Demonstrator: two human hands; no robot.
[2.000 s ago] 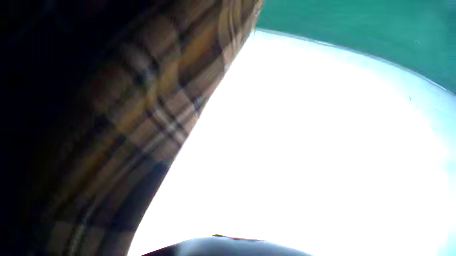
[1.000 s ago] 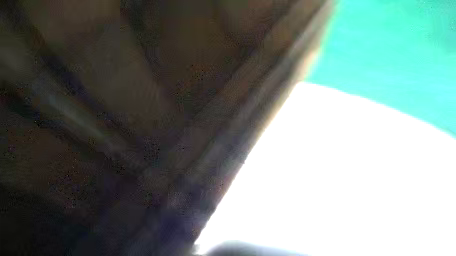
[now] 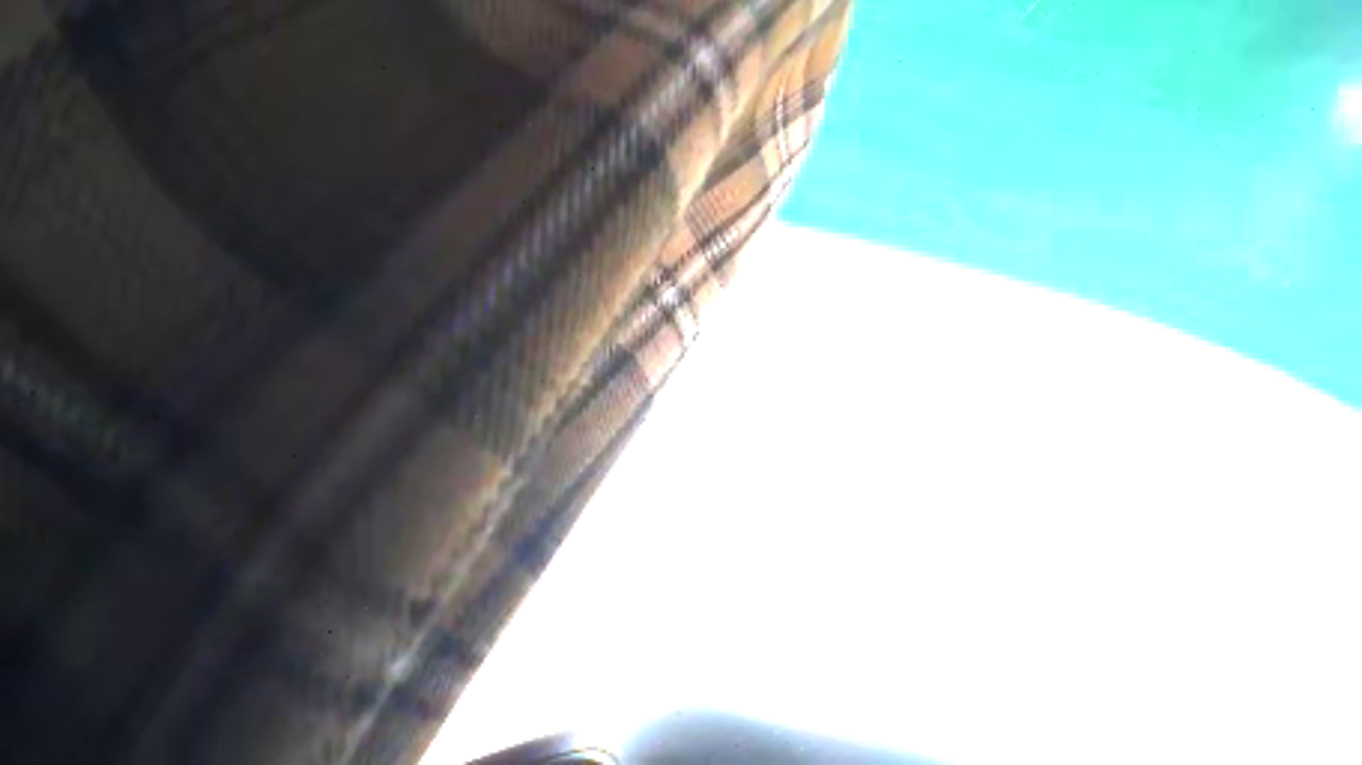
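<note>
Neither of my hands is in the picture. Brown plaid cloth [image 3: 493,329] with dark and pale check lines fills the left side, very close to the lens, and hides what lies behind it. A large glaring white surface [image 3: 956,508] fills the middle and lower right, with no detail visible on it. No tool or part shows.
A green floor [image 3: 1046,165] shows beyond the curved edge of the white surface at the upper right, with a small bright spot at the right rim. A smooth grey curved object [image 3: 747,740] and a thin dark curved rim sit at the bottom edge.
Since one second ago, the plaid cloth is sharper and its edge has shifted left, showing more of the white surface. Compared with two seconds ago, the cloth looks brighter and covers more of the left side.
</note>
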